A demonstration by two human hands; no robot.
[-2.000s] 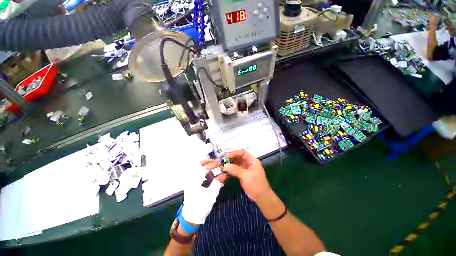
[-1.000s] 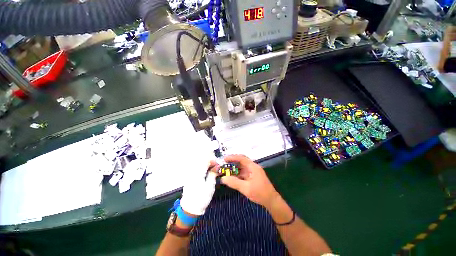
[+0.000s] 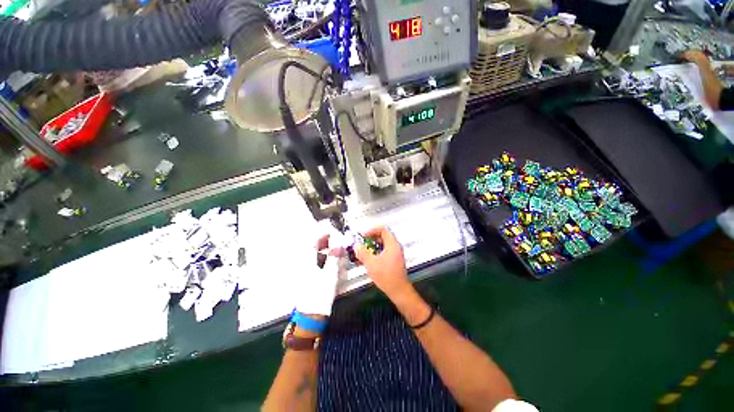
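Note:
My bare right hand [image 3: 383, 261] holds a small green circuit board [image 3: 369, 243] with dark and yellow parts, just below the dark slanted soldering head [image 3: 315, 189]. My gloved left hand [image 3: 320, 278] is beside it, fingertips close to the board. It seems to hold a small white housing [image 3: 347, 240], partly hidden and hard to tell from the glove. The pale soldering machine [image 3: 358, 173] stands behind my hands, with green digits on its display. More white housings [image 3: 201, 257] lie in a loose pile to the left.
A black tray [image 3: 515, 261] heaped with circuit boards is at the right, another black tray [image 3: 652, 161] beside it. A ribbed hose ends in a round hood [image 3: 270, 90] at upper left. A red bin [image 3: 80, 129] is beyond the conveyor [image 3: 217, 153]. Another person's arm [image 3: 705, 79] shows at upper right.
Both hands have moved up and forward with the board, closer to the soldering head. The green display has changed from letters to digits. The other person's arm has shifted at the right edge.

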